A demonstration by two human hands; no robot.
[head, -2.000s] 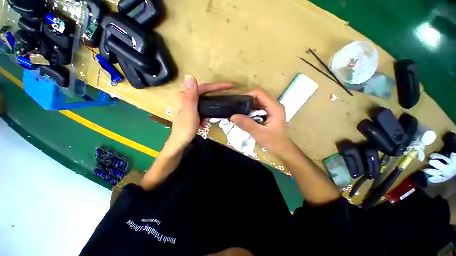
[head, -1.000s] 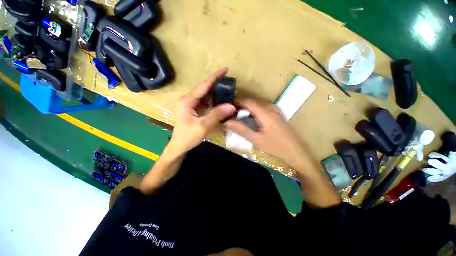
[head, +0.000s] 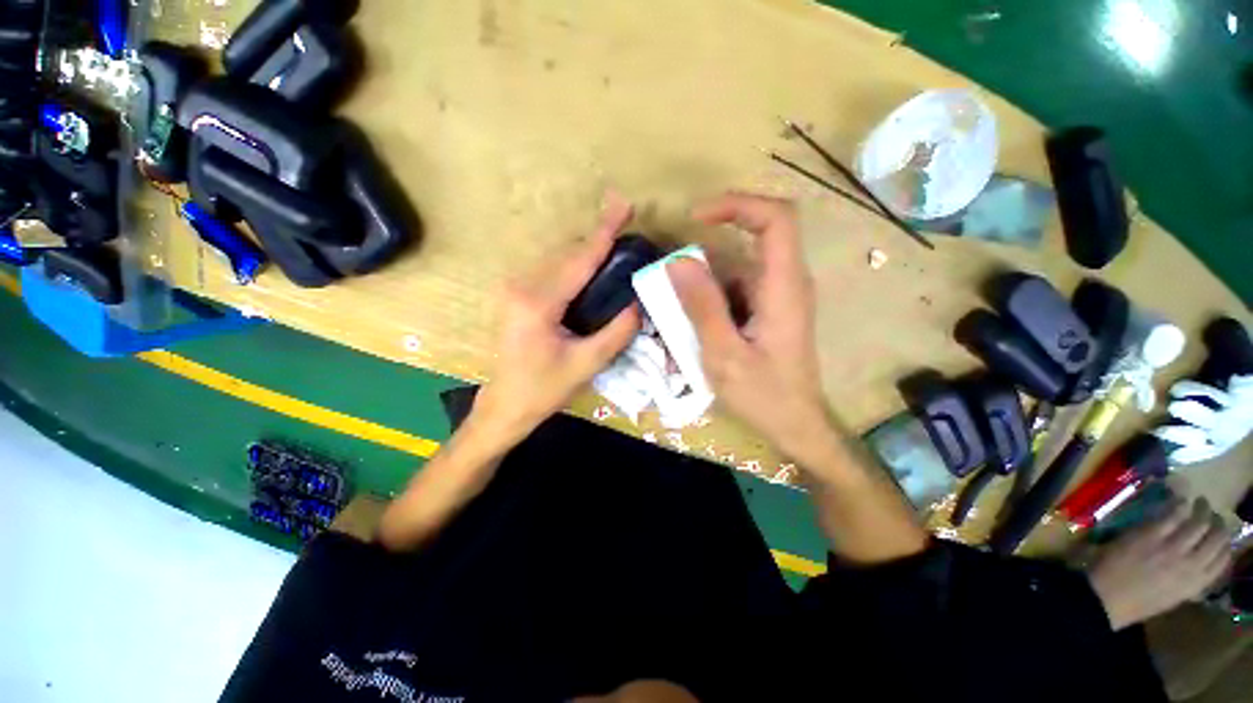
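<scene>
My left hand (head: 540,337) holds a small black housing (head: 605,287) above the bench's near edge. My right hand (head: 770,343) holds the flat white pad (head: 669,327), its thumb on the white face, close beside the housing. Whether pad and housing touch cannot be told. A crumpled white glove (head: 629,382) lies below the hands near my lap, partly covered by the hands and pad.
Large black housings (head: 296,186) and blue cells (head: 223,242) lie left. Tweezers (head: 859,186), a plastic cup (head: 929,154) and a black housing (head: 1087,197) lie right. More housings, a red-handled tool (head: 1110,483) and another person's hand (head: 1165,560) are lower right.
The white pad has left the bench and is in my right hand, beside the housing. My left hand still holds the housing, now tilted. Another person's hand has appeared at lower right. The view has shifted slightly.
</scene>
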